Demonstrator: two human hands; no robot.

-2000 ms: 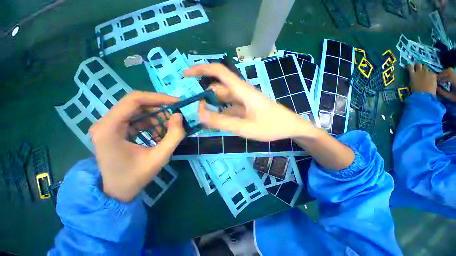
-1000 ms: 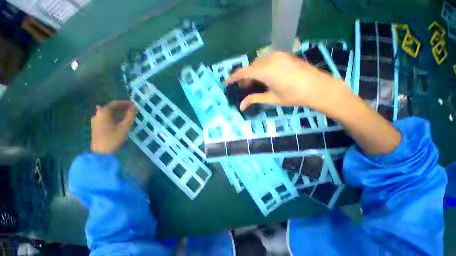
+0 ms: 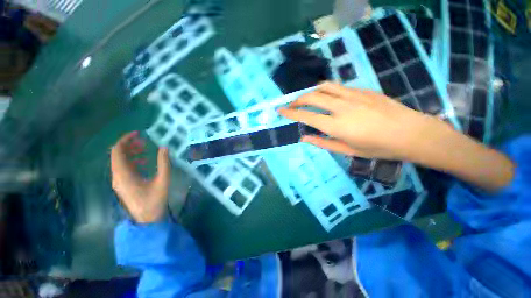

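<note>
My right hand (image 3: 343,119) holds an adhesive-backed sheet (image 3: 250,141) between thumb and fingers at its right part. The sheet is pale blue with open holes along its upper row and black rectangles along its lower row. It lies slanted over other sheets. My left hand (image 3: 140,180) is at the left, its fingers apart, with nothing visible in it; the frame is blurred. A pale blue emptied carrier sheet (image 3: 314,180) lies beneath the held sheet. A black crumpled heap (image 3: 300,67) is above my right hand.
More black-filled sheets (image 3: 402,64) lie at the right. White lattice carrier sheets (image 3: 239,189) lie left of the middle, and another (image 3: 169,52) is at the upper left. The post base (image 3: 343,20) stands at the top. A yellow frame (image 3: 505,16) is at the upper right.
The housing seen earlier in my hands is gone from them. My left hand moved left and opened. My right hand has taken hold of the sheet, which is now tilted. The view has shifted.
</note>
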